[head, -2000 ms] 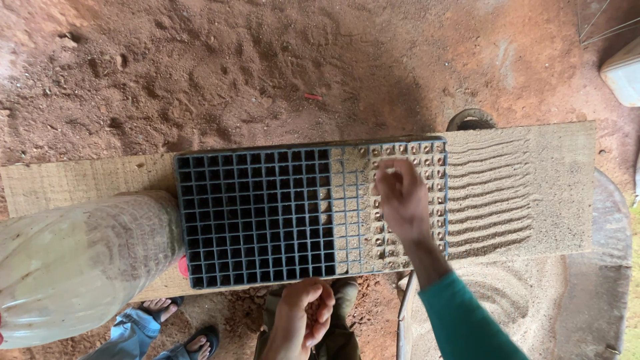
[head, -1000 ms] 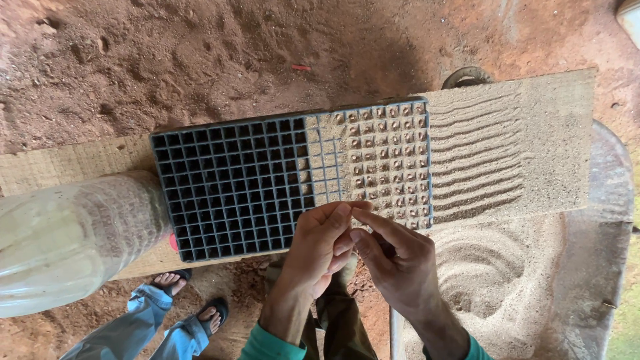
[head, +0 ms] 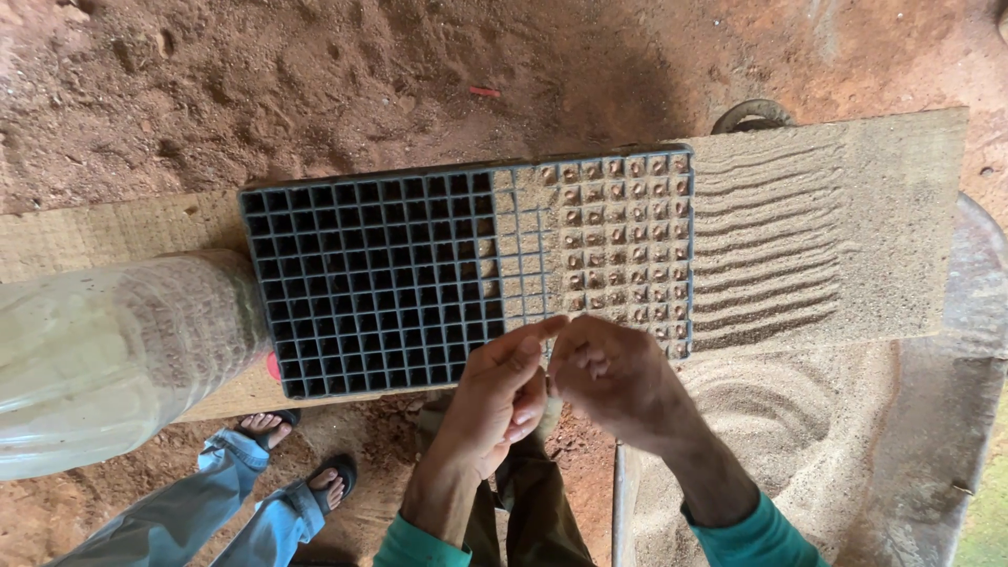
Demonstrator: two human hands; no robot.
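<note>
A black plastic seedling tray (head: pixel 378 276) lies on a wooden board (head: pixel 118 224). Its left cells look dark and empty; the right part is filled with sandy material, with small hollows pressed in several columns. My left hand (head: pixel 504 394) is over the tray's near edge, fingers curled and forefinger stretched toward my right hand. My right hand (head: pixel 614 378), slightly blurred, is beside it with fingers bent, the fingertips of both hands close together. Whether either hand holds something small cannot be told. Ridged sandy material (head: pixel 764 244) covers the board right of the tray.
A large clear plastic bottle (head: pixel 118 354) lies against the tray's left end. A metal wheelbarrow tray (head: pixel 929 409) with sandy material (head: pixel 756 425) is at the lower right. Another person's legs in jeans and sandals (head: pixel 268 488) show at the lower left. Reddish soil surrounds the board.
Two seconds ago my right hand was over the filled cells, apart from my left; then both hands came together at the tray's near edge. They are still close together now.
</note>
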